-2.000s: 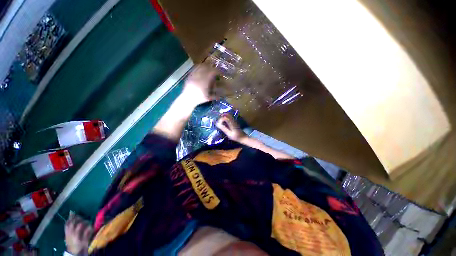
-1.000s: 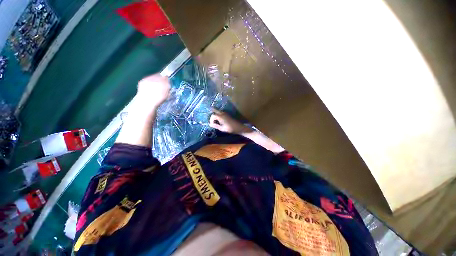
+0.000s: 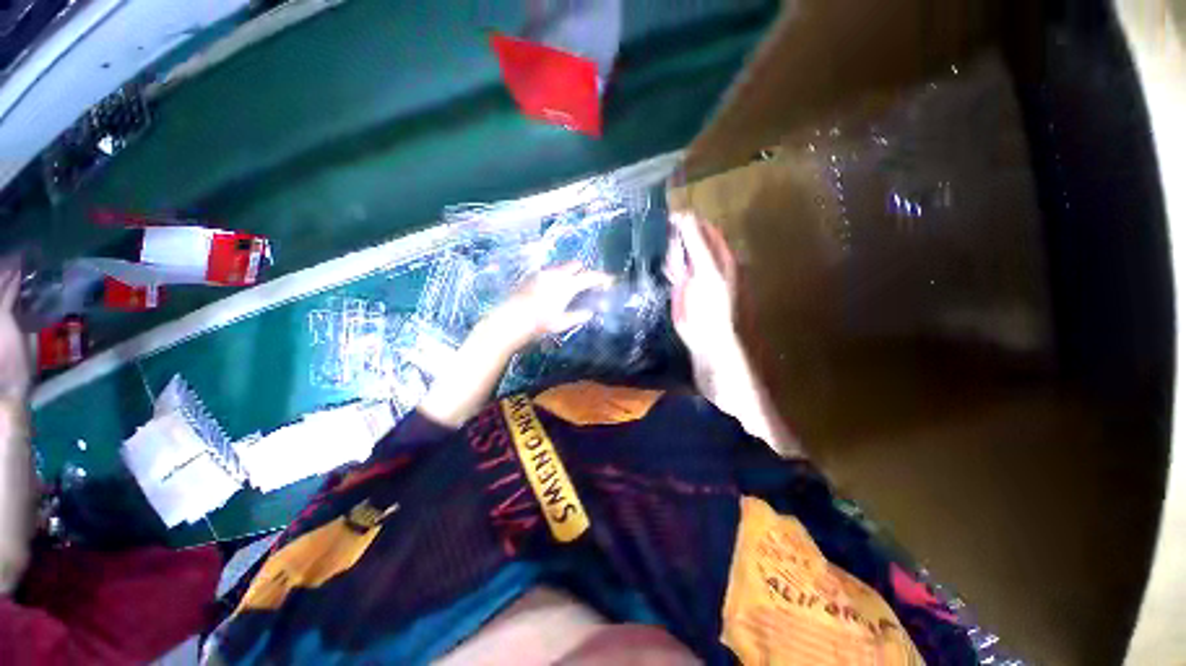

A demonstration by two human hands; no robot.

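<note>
Clear blister trays (image 3: 527, 254) lie in a loose, shiny pile on the green bench in front of me. My left hand (image 3: 553, 305) rests at the near side of the pile with its fingers spread; glare hides whether it grips a tray. My right hand (image 3: 700, 276) is upright at the pile's right end, beside the brown carton, its fingers pointing away from me. Whether it holds a tray cannot be told. More clear trays (image 3: 349, 341) lie to the left of my left hand.
Beyond the metal rail (image 3: 312, 276), red-and-white boxes (image 3: 234, 256) stand on the green belt (image 3: 325, 156); another box (image 3: 553, 86) is farther right. The large open carton (image 3: 897, 312) fills the right. White pieces (image 3: 182, 458) lie at left, near another person's arm (image 3: 13, 429).
The view has turned, showing more bench and carton. My left hand has come from the rail to the near side of the trays. My right hand has moved to their right end.
</note>
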